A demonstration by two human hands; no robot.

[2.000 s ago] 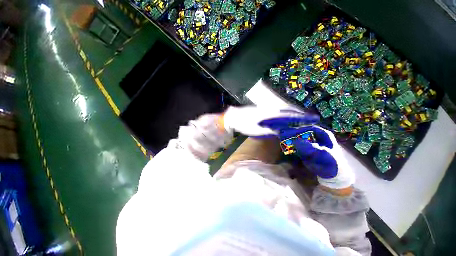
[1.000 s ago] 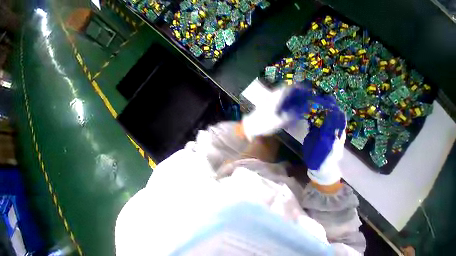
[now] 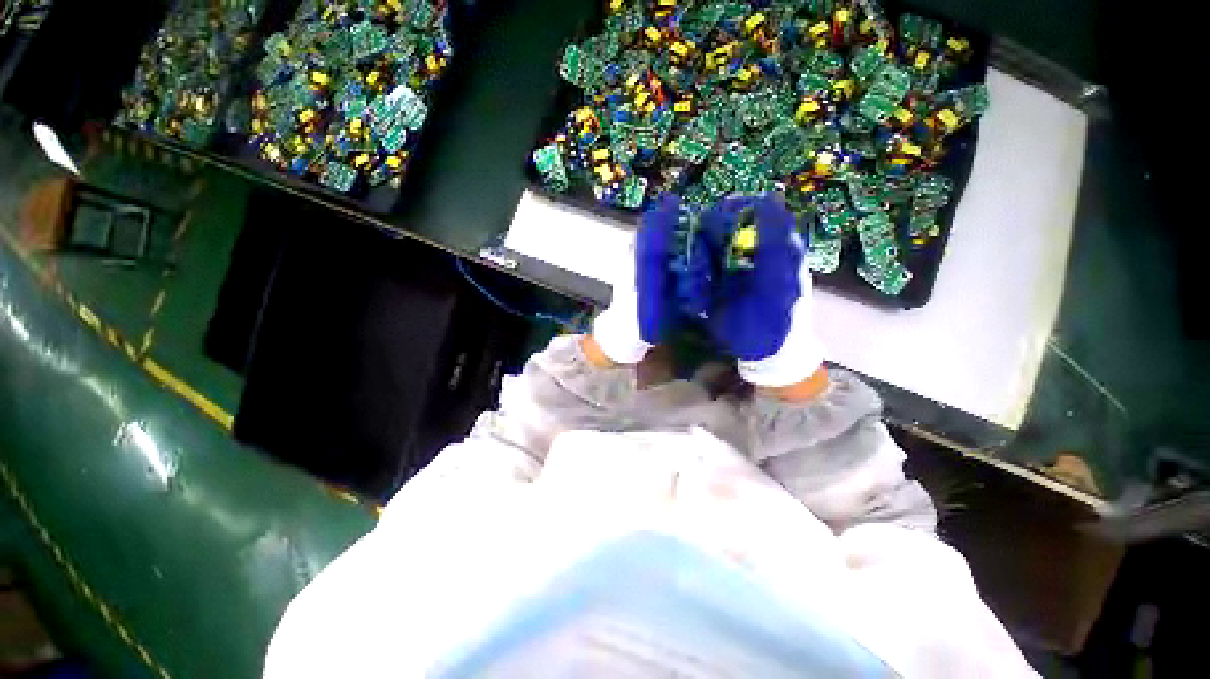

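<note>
My left hand and my right hand, in white gloves with blue palms and fingers, are side by side in front of my body at the bench edge. They hold circuit boards between them; a yellow part and green edges show among the fingers. How many boards there are is hidden. Beyond the hands, a black tray bears a heap of loose green boards with yellow parts. The tray lies on a white sheet.
More heaped boards lie on the bench at the upper left. Black crates stand on the floor left of the bench. A brown box is below the bench edge at the right. A blue cable hangs near the edge.
The view has turned, so the tray and sheet sit further left and higher. My hands have come side by side, with their fingers pointing up the picture and the boards held between them.
</note>
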